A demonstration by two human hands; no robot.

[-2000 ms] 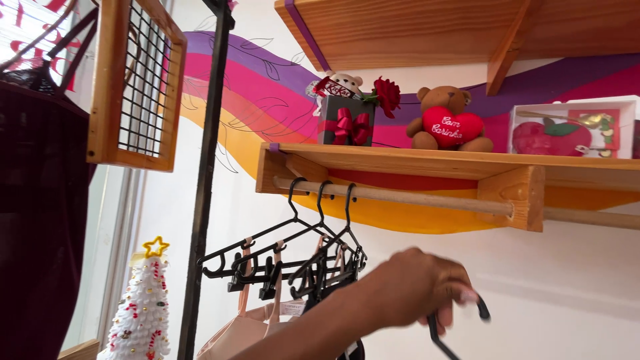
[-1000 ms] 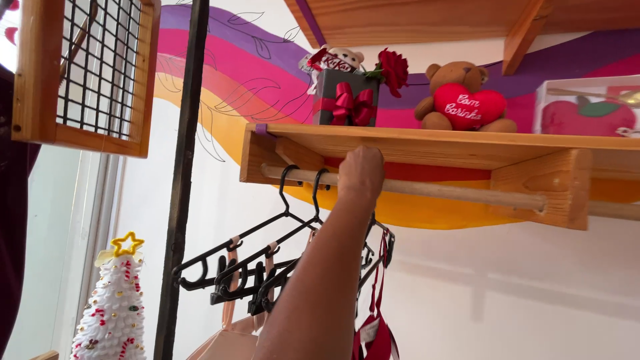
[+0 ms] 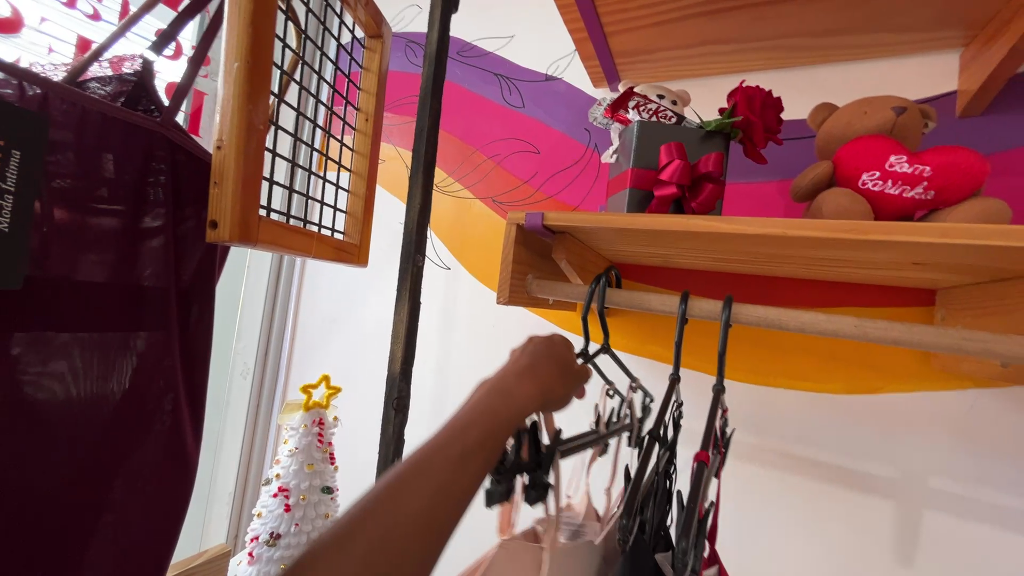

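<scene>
My left hand (image 3: 548,374) is closed around the neck of a black plastic hanger (image 3: 586,320), at the left end of the wooden rod (image 3: 800,320). A second black hanger hangs close beside it. Pale pink garments (image 3: 560,552) with thin straps hang below, near black clips. Farther right along the rod, two more black hangers (image 3: 722,352) carry dark garments and one with red straps (image 3: 712,512). My fingertips are partly hidden. My right hand is out of view.
Above the rod, a wooden shelf (image 3: 760,240) holds a dark gift box (image 3: 672,164) and a teddy bear (image 3: 872,128). A black metal post (image 3: 412,240), wood-framed grid (image 3: 312,128), dark burgundy garment (image 3: 104,360) and white decorated tree (image 3: 296,488) stand or hang at left.
The loose hanger in my hand two seconds ago is no longer apart from the rod. My hand has moved from the rod down to a hanger's neck, and the hangers are spaced differently.
</scene>
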